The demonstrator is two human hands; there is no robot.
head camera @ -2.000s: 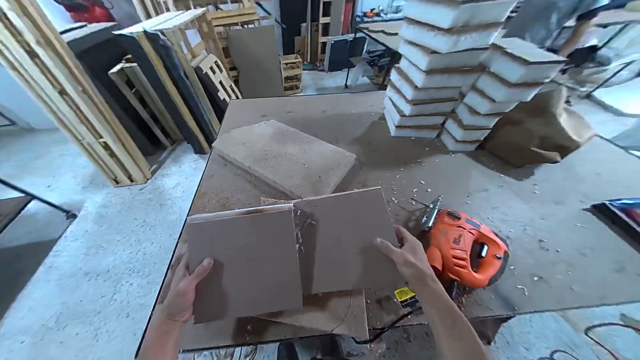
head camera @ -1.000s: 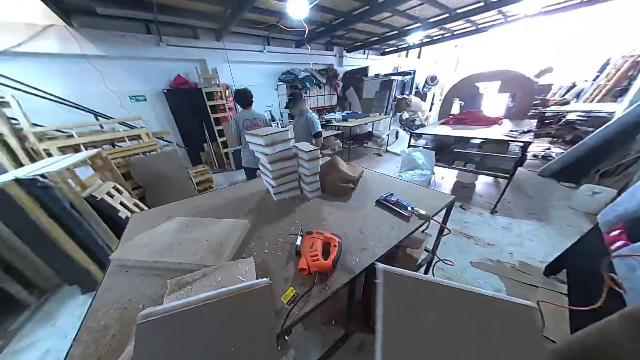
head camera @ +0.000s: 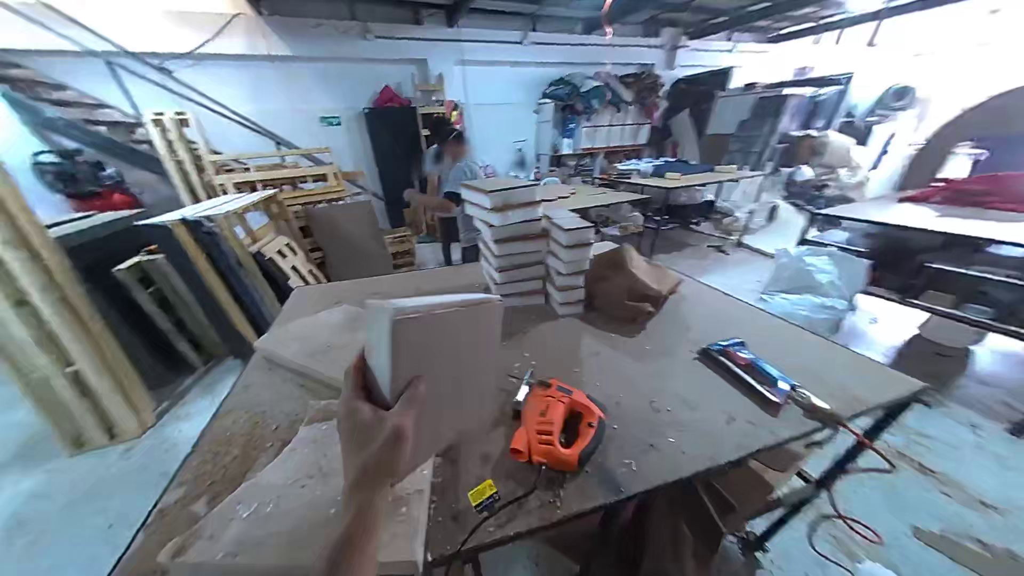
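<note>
My left hand (head camera: 376, 424) grips a foam block faced with brown board (head camera: 448, 360) by its lower left edge, upright above the workbench (head camera: 640, 376). My right hand is out of view. An orange jigsaw (head camera: 558, 424) lies on the bench to the right of the block, its cord running to the front edge. Behind stand two stacks of similar board-faced foam blocks (head camera: 512, 240), (head camera: 570, 260). Loose boards (head camera: 312, 344) and an offcut (head camera: 296, 496) lie at the left, with chips scattered about.
Crumpled brown paper (head camera: 632, 280) sits beside the stacks. A blue tool or package (head camera: 748, 372) with a hose lies near the bench's right edge. Wooden frames (head camera: 232, 256) lean at the left. A person (head camera: 452, 192) stands beyond the bench. A red hose (head camera: 848, 520) hangs to the floor.
Two seconds ago both hands held two board-faced pieces low over the bench; now my left hand holds one upright, farther forward. The right hand has left the view. The view has swung upward.
</note>
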